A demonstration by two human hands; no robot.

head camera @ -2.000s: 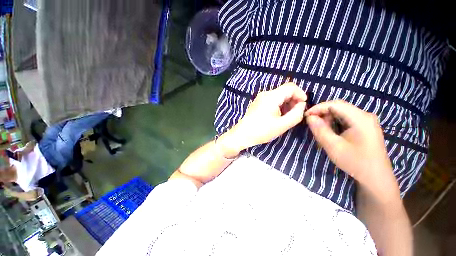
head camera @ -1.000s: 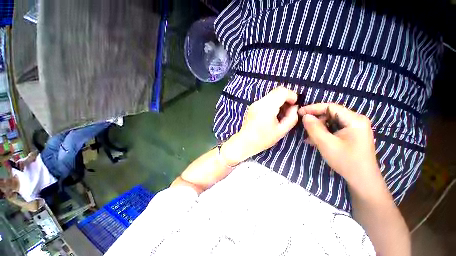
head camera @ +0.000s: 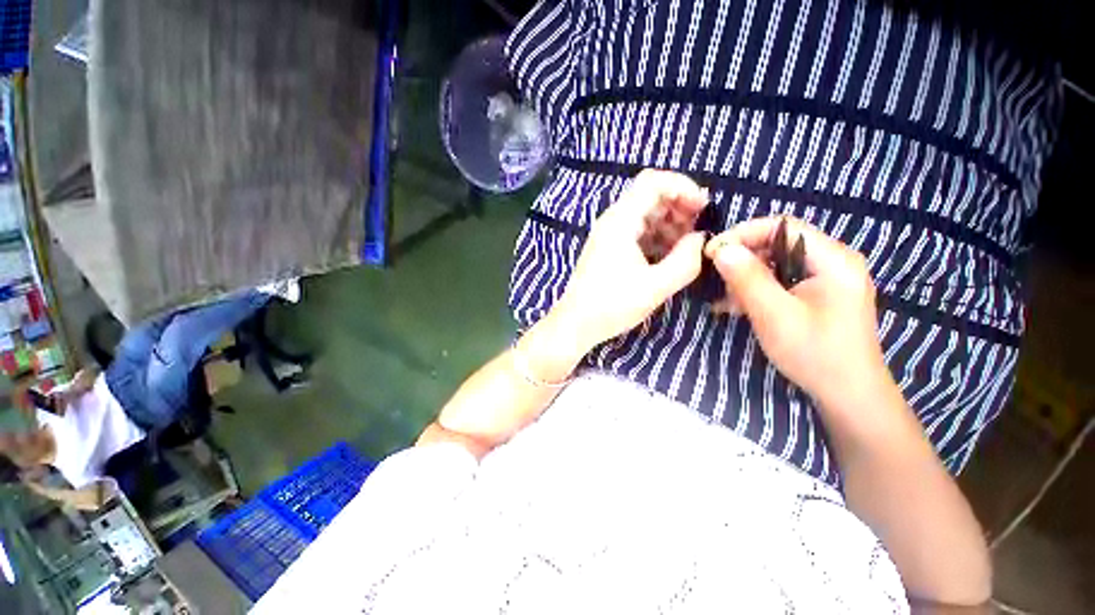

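Note:
A navy-black garment with white stripes and dark bands [head camera: 793,156] covers my lap. My left hand [head camera: 636,258] is over its middle, thumb and fingers pinching a small black fabric piece [head camera: 711,219]. My right hand [head camera: 799,300] is beside it, its thumb and index fingertips meeting the left fingertips at the black piece. Dark pointed tips, perhaps thread snips [head camera: 789,255], show in my right hand between the fingers. A needle or thread at the fingertips is too small to tell.
A clear round bin [head camera: 492,114] with scraps stands beyond the garment's left side. A grey fabric-sided bin [head camera: 234,144] with a blue edge is at upper left. A blue crate [head camera: 282,511] is on the green floor. A seated person [head camera: 156,366] is at far left.
Both hands have moved slightly up and left over the garment, still together. The dark pointed tips in my right hand now show more clearly, and the right hand has turned a little.

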